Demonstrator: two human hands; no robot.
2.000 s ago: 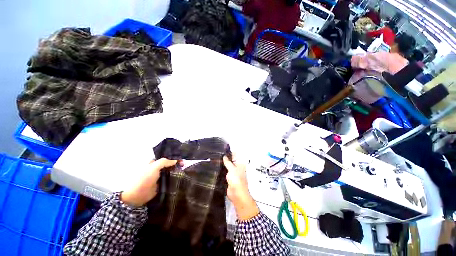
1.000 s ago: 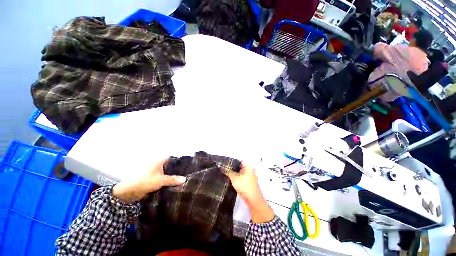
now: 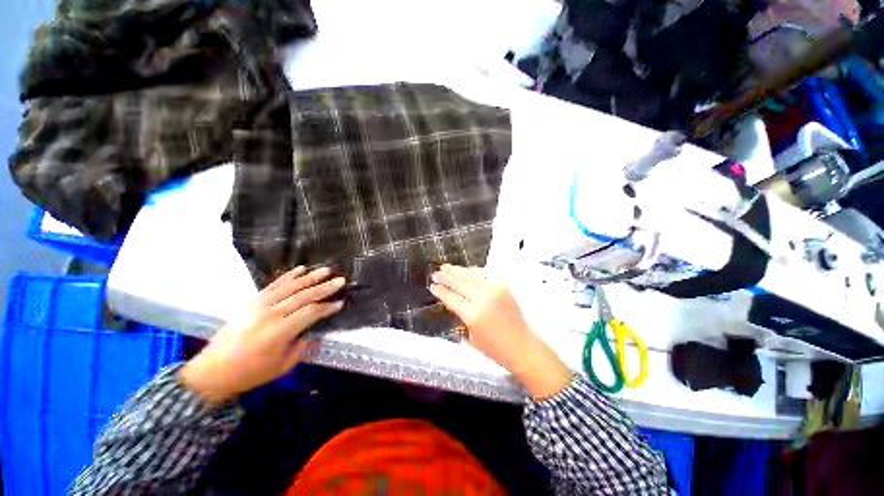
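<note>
A dark brown plaid panel [image 3: 397, 165] lies spread on the white table in front of me, left of the sewing machine. A small plain dark piece [image 3: 381, 288] lies on its near edge, between my hands. My left hand [image 3: 281, 325] rests palm down with its fingertips on the near left part of the cloth. My right hand [image 3: 488, 315] rests on the near right part with its fingers on the cloth. Neither hand visibly grips it. Scissors with green and yellow handles [image 3: 615, 351] lie right of my right hand, blades pointing towards the machine.
The white sewing machine [image 3: 737, 247] stands to the right. Dark scraps [image 3: 718, 364] lie right of the scissors. A heap of plaid cloth [image 3: 126, 116] lies at the far left, above blue crates [image 3: 87, 387]. Dark cloth [image 3: 649, 68] is piled behind the machine. The table's near edge [image 3: 426, 370] has a ruler strip.
The plaid panel was held up and bunched between both hands; now it is spread flat on the table. Both hands have opened onto it. The view has tilted down.
</note>
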